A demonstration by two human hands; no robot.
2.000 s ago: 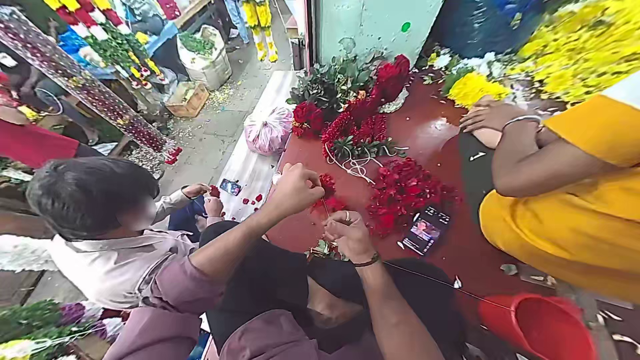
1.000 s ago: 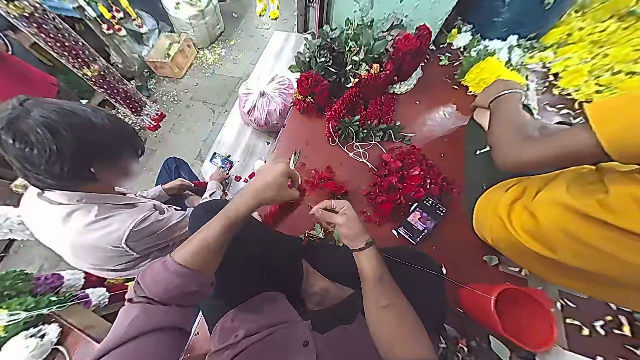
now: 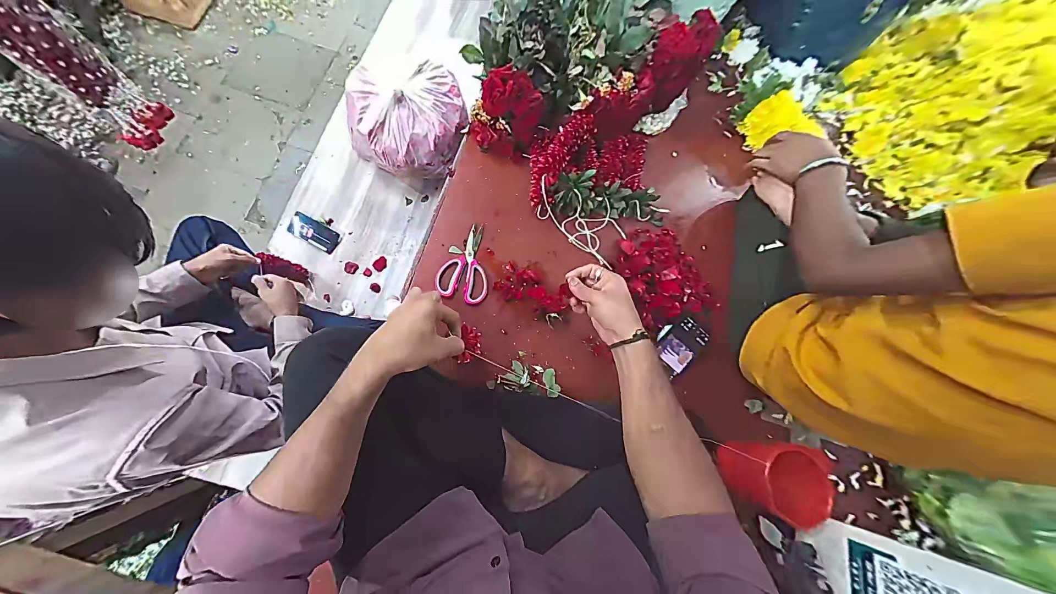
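My left hand (image 3: 422,334) pinches a thin thread (image 3: 528,375) beside a small red flower cluster (image 3: 469,342). The thread slants down to the right, towards a red plastic tub (image 3: 775,483). My right hand (image 3: 605,304) is over the red table (image 3: 528,198), thumb and fingertips together at the edge of some loose red petals (image 3: 528,285); whether they grip anything is unclear. Pink-handled scissors (image 3: 464,276) lie near my left hand, blades pointing away. A larger heap of red petals (image 3: 662,276) lies right of my right hand. Green leaf sprigs (image 3: 528,378) rest at the table's near edge.
A red garland (image 3: 590,157) with white string, leafy stems (image 3: 569,41) and a knotted plastic bag (image 3: 407,120) lie farther back. A phone (image 3: 682,345) is by my right wrist. One person sits left, holding a red strand (image 3: 283,268); another, right, handles yellow flowers (image 3: 777,118).
The scissors, partly covered by my left hand a second ago, now lie uncovered on the table. My hands have moved farther apart.
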